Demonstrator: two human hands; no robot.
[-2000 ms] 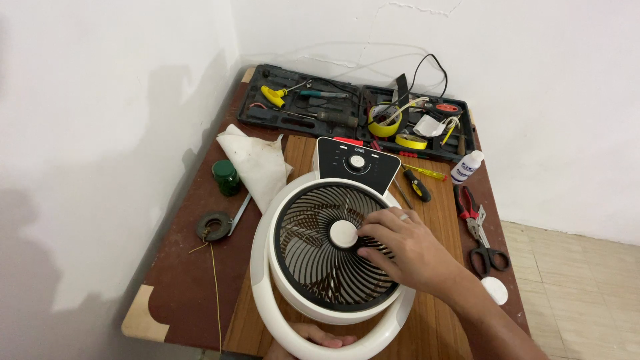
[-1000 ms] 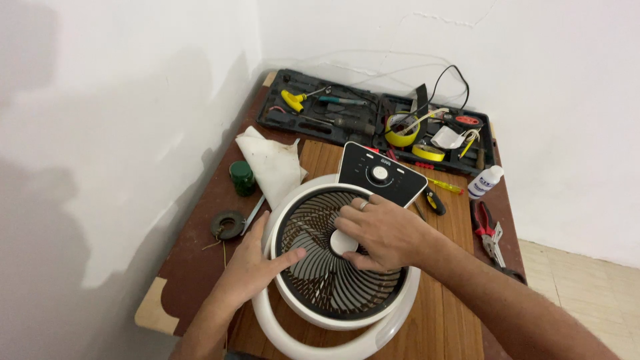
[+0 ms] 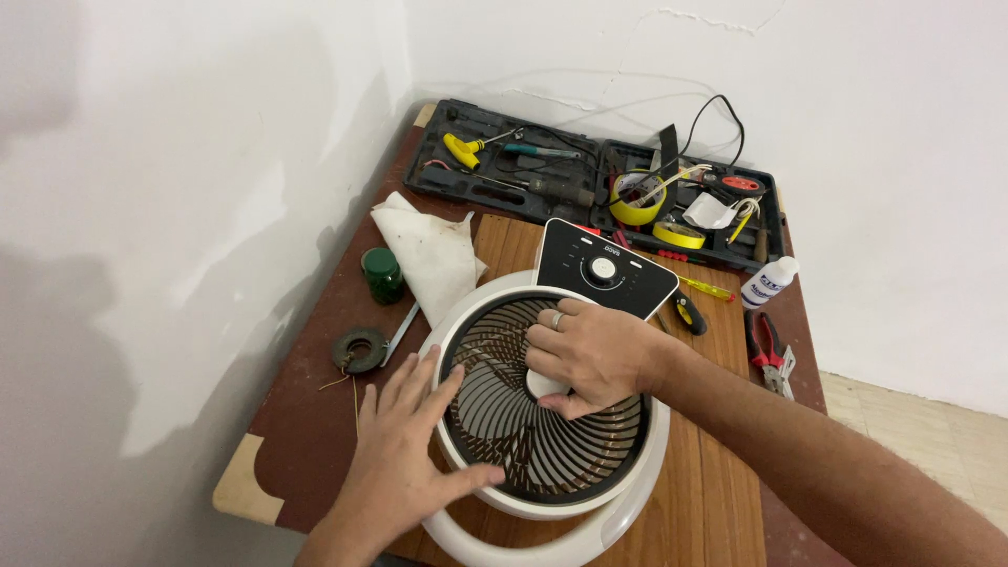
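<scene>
A round white fan with a dark spiral grille [image 3: 543, 441] lies face up on a wooden board [image 3: 693, 472]. My right hand [image 3: 591, 354], a ring on one finger, has its fingers curled around the white centre cap [image 3: 545, 386] of the grille. At the fan's left rim rests my left hand [image 3: 417, 449], fingers spread, thumb over the lower edge. Beyond the grille is the fan's black control panel [image 3: 575, 272] with a white-topped knob [image 3: 603, 270].
Behind stands an open toolbox [image 3: 504, 169] with tapes and tools. Left are a white cloth [image 3: 429, 252], a green-lidded jar [image 3: 383, 276] and a dark ring [image 3: 360, 350]. Right are a white bottle [image 3: 770, 282], red-handled pliers [image 3: 765, 354], a yellow screwdriver [image 3: 707, 288] and a black-yellow handle [image 3: 689, 313].
My left hand has come from the fan's lower rim to its left side. My right hand's fingers have closed around the centre cap, where they were looser two seconds ago.
</scene>
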